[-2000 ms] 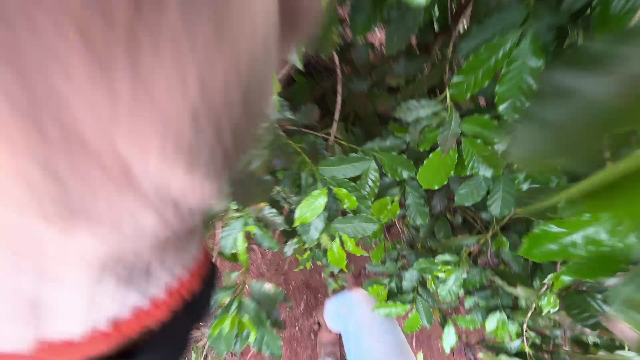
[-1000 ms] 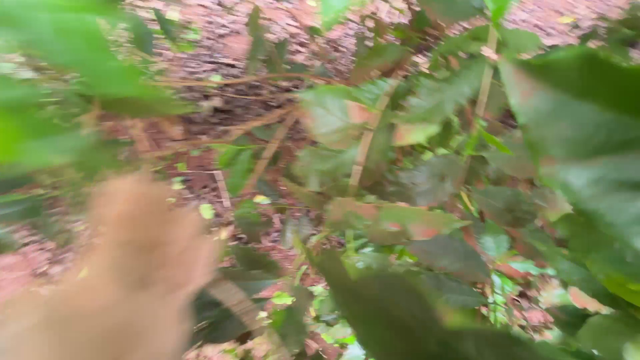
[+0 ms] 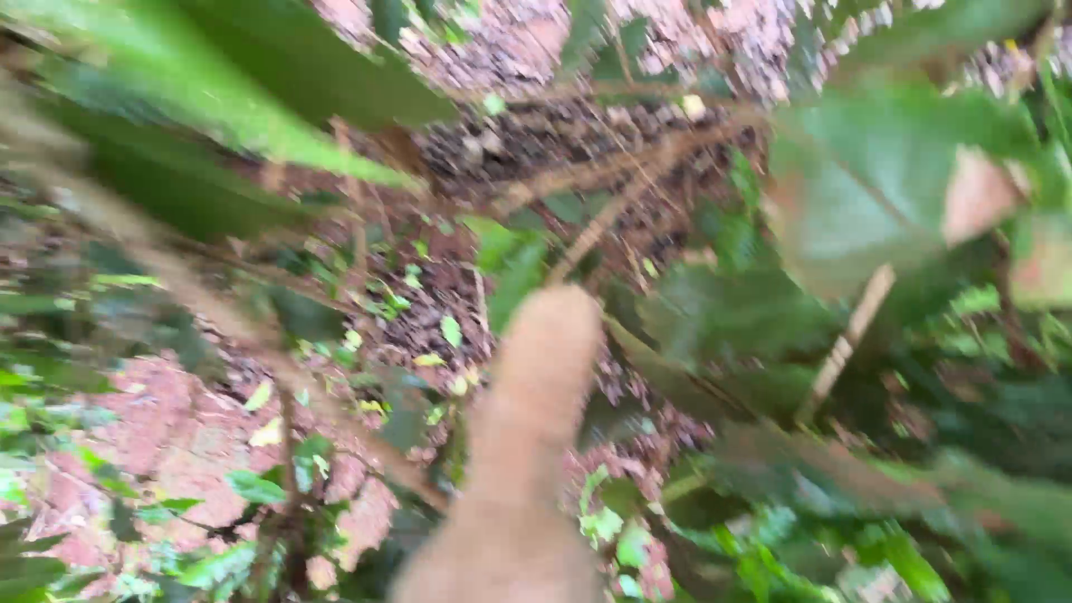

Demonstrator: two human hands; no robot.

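Observation:
My left hand [image 3: 519,469], as it seems from its place in the frames, reaches up from the bottom middle, badly blurred. One finger or thumb points upward, its tip in front of a thin brown branch [image 3: 599,226] and green leaves. Whether it touches the branch cannot be told, and the other fingers are hidden. To the right hangs a large green leaf [image 3: 854,201] with a pale brown patch. My right hand is not in view.
A blurred branch [image 3: 201,293] slants across the left side, below broad green leaves [image 3: 310,59]. A short broken stick [image 3: 850,343] stands at the right. Reddish soil [image 3: 167,444] with leaf litter lies beneath.
The view has swung strongly since the oldest frame, where pale cloth with a red edge filled the left. Since one second ago, the blurred hand has shifted from the lower left to the middle.

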